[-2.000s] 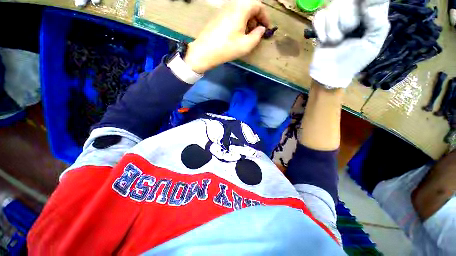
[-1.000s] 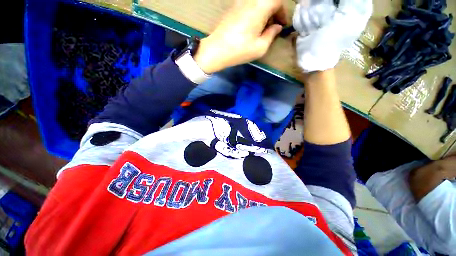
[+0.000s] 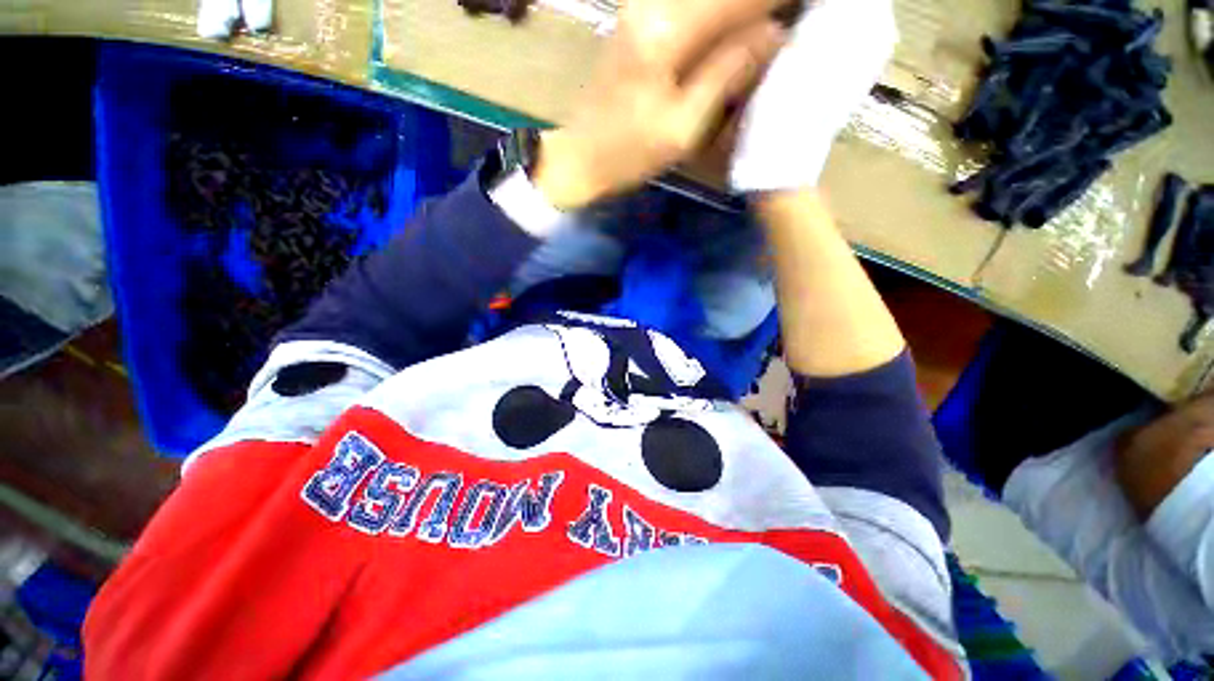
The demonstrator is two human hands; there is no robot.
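Observation:
My left hand [image 3: 646, 100], bare with a pale watch band at the wrist, is at the top centre over the table edge, blurred. My right hand [image 3: 815, 100], in a white knit glove, is pressed close against it. A dark bit shows between the hands, too blurred and covered to identify. A heap of long black rubber parts [image 3: 1065, 113] lies on the table to the right of my gloved hand. A few short dark pieces [image 3: 495, 7] lie at the top edge, left of my hands.
A blue bin [image 3: 127, 266] with many small dark pieces stands below the table edge at left. White gloves [image 3: 237, 16] lie at the table's far left. More black parts [image 3: 1178, 246] lie at the right. Another person's arm [image 3: 1132, 519] is at the lower right.
My gloved hand has moved left and turned, and now meets my bare hand. Both hands sit closer together than before. The view has shifted slightly.

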